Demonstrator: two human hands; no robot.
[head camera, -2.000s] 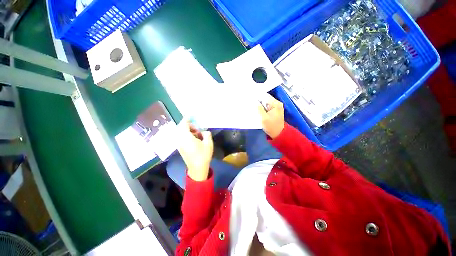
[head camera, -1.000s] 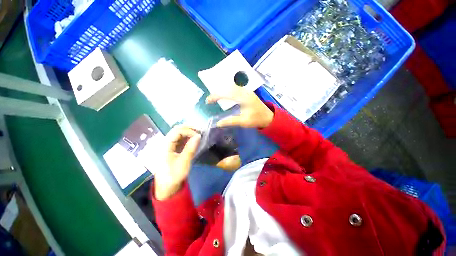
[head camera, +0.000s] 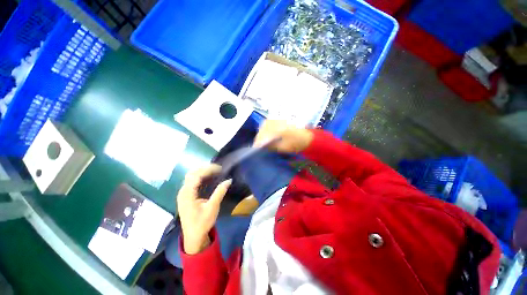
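Observation:
A thin greyish sheet (head camera: 248, 153), blurred and seen nearly edge-on, is between my hands above the lap. My right hand (head camera: 282, 137) grips its right end. My left hand (head camera: 199, 208) is at its left end, fingers curled and thumb apart; whether it grips the sheet is unclear. A punched white card (head camera: 199, 109) with two holes overhangs the bench edge. A shiny white pile (head camera: 145, 147) lies at bench centre. A dark printed card (head camera: 120, 208) lies by white leaflets (head camera: 115, 252) at the near edge.
A thick block of punched cards (head camera: 66, 164) stands at the left beside a blue mesh basket (head camera: 69, 63). A blue crate (head camera: 370, 75) holds a glittering heap (head camera: 323, 37) and a carton of white packets (head camera: 286, 89). A flat blue bin (head camera: 199, 34) adjoins it. Another blue basket (head camera: 425, 167) is at right.
The view has swung right, shifting the bench things left and down. The white sheet between my hands two seconds ago is not seen there now; my right hand now grips the greyish sheet.

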